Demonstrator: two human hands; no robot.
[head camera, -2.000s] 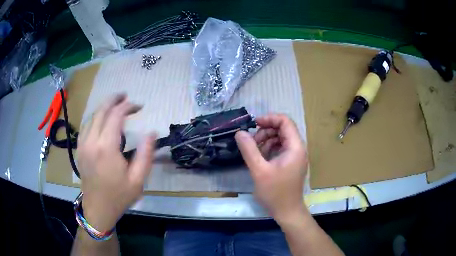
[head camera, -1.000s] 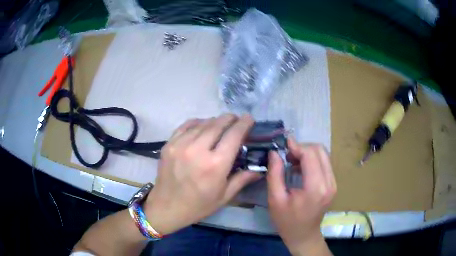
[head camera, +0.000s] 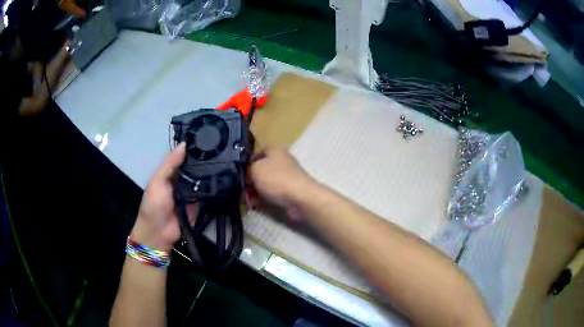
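Observation:
The black fan unit (head camera: 208, 137) is held up above the bench's front left edge, its round bladed fan facing up. My left hand (head camera: 160, 204) grips its left side. My right hand (head camera: 275, 179) is at its right side, fingers partly hidden behind the unit and blurred; whether it grips the unit or the cable is unclear. The black unit cable (head camera: 221, 239) hangs in loops below the unit. The wrapped cable end (head camera: 257, 73) lies beyond the unit, beside the orange-red handle of the air blow gun (head camera: 242, 101), which is partly covered.
A bag of fasteners (head camera: 483, 185) and loose screws (head camera: 408, 127) lie on the white foam sheet (head camera: 371, 159). Thin leads (head camera: 426, 96) are piled at the back edge. The power driver (head camera: 567, 274) is cut off at right. A coworker's hand (head camera: 38, 102) shows at far left.
The view has swung left. The fan unit has moved left with my hands, off the foam, and its fan face now shows. The cable loops, which lay spread on the bench, now hang below the unit.

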